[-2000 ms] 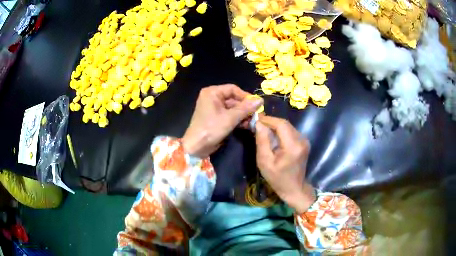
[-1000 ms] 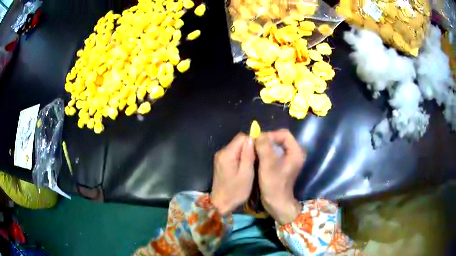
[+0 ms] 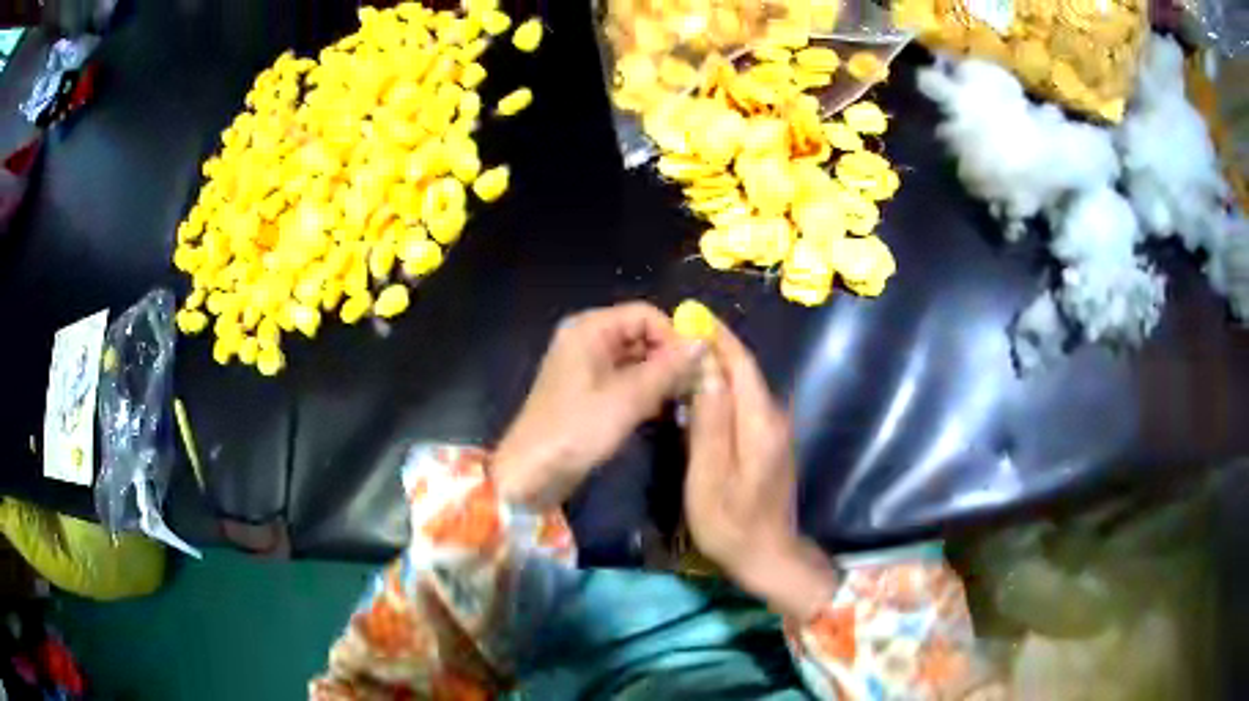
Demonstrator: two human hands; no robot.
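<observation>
A small yellow piece (image 3: pixel 695 322) stands up rounded between my fingertips in front of the heap of unfilled yellow pieces (image 3: pixel 781 178). My left hand (image 3: pixel 596 390) pinches it between thumb and fingers from the left. My right hand (image 3: pixel 737 459) holds its lower side from the right, fingers pointing up. The lower part of the piece is hidden by the fingers. A small whitish spot shows under the fingertips, too blurred to name.
Filled yellow pieces (image 3: pixel 329 192) form a large pile at left. White stuffing (image 3: pixel 1096 219) lies at right. Bagged yellow pieces (image 3: pixel 1041 48) are at the top right. A clear bag (image 3: pixel 134 411), a white card (image 3: pixel 74 397) and a thin yellow strip (image 3: pixel 188 441) lie at the left edge.
The piece went from a narrow upright shape to a rounder one. My left hand has shifted left and turned more sideways; my right hand has straightened its fingers upward.
</observation>
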